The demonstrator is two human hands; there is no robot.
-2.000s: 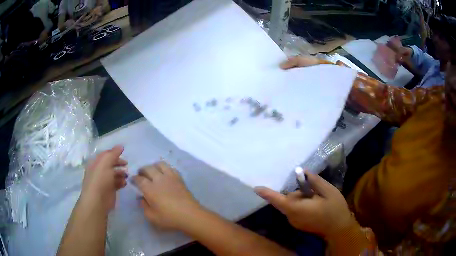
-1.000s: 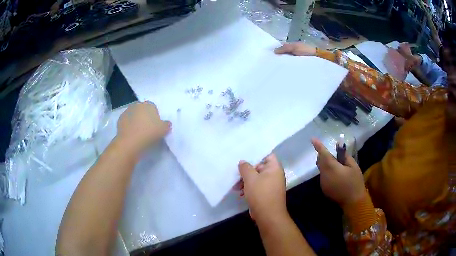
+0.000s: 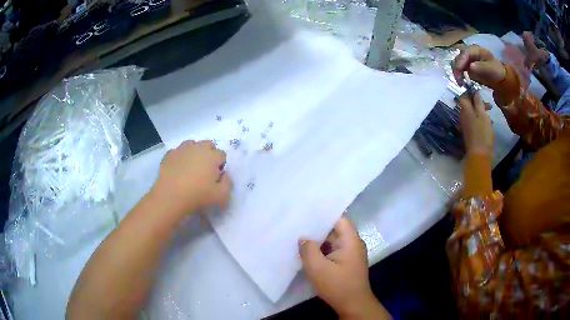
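A large white sheet lies across the table, its near corner towards me. Several tiny grey metal parts are scattered on its left middle. My left hand is over the sheet's left edge beside the parts, fingers curled; its fingertips are partly hidden and whether it grips anything is unclear. My right hand pinches the sheet's near right edge between thumb and fingers.
A clear bag of white rods stands at the left. Black tubes lie right of the sheet. A person in orange patterned sleeves handles a small part there. A pale metal post stands behind. Another person's hand is at far right.
The sheet has come down and towards me, and the metal parts have shifted left and spread. My left hand has moved further over the sheet. The neighbour's hand has let go of it.
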